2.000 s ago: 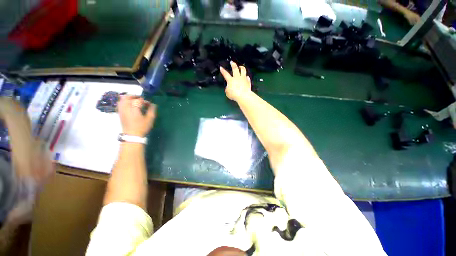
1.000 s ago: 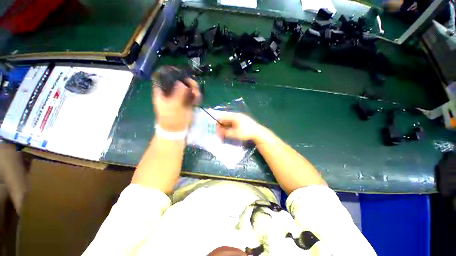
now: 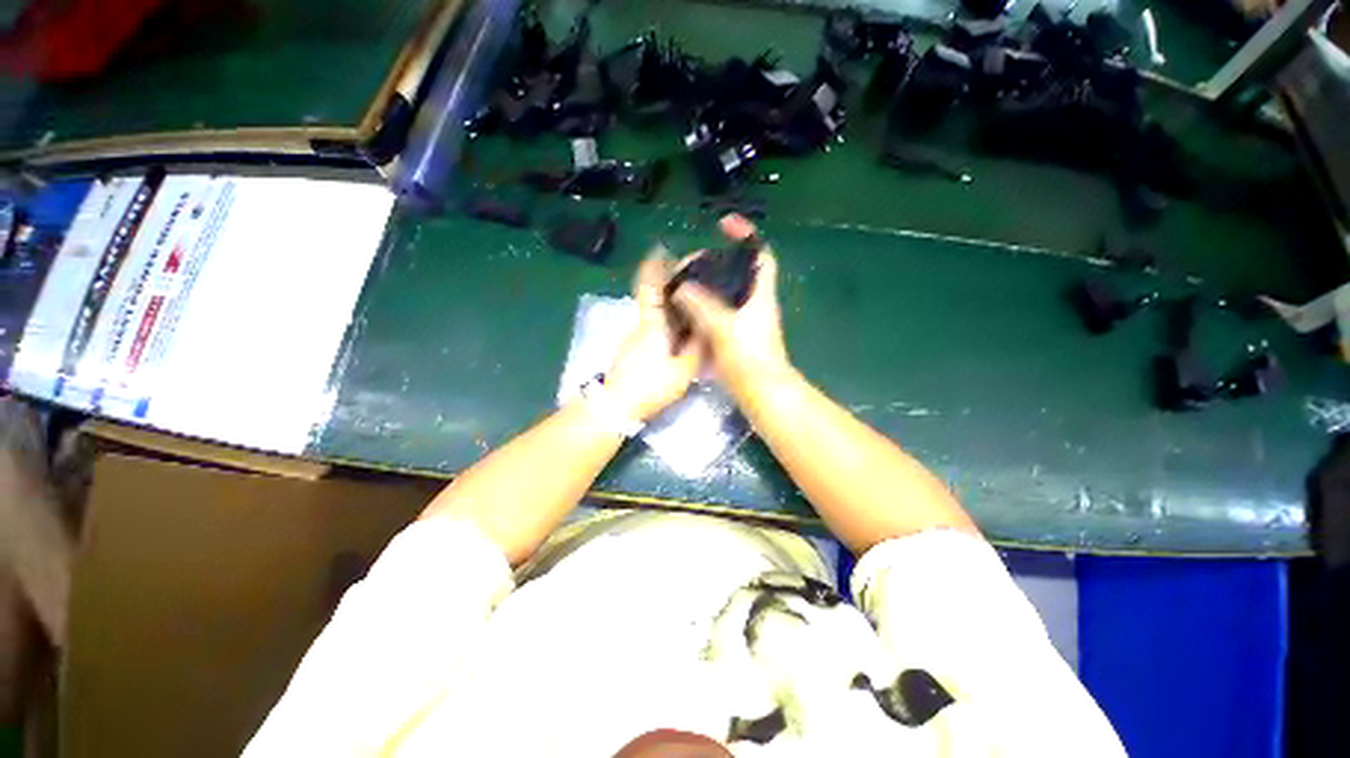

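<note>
A black power adapter (image 3: pixel 720 273) is held between my two hands above the middle of the green bench. My left hand (image 3: pixel 656 348) is closed around it from the left and my right hand (image 3: pixel 748 319) from the right; both are slightly blurred. The cord cannot be made out clearly. Clear plastic bags (image 3: pixel 689 438) lie on the bench below my hands and are partly hidden by my wrists. The adapter pile (image 3: pixel 755 126) lies beyond my hands at the far side of the bench.
A white printed carton (image 3: pixel 259 319) lies at left above a brown cardboard box (image 3: pixel 207 592). A wood-edged tray border (image 3: pixel 193 144) and red basket (image 3: pixel 74 33) are far left. Loose adapters (image 3: pixel 1184 370) lie at right. A blue bin (image 3: pixel 1184 652) stands below the bench edge.
My right hand has reached back from the pile, and both hands have come together around the adapter. The bagged adapter that lay on the white carton is gone from it.
</note>
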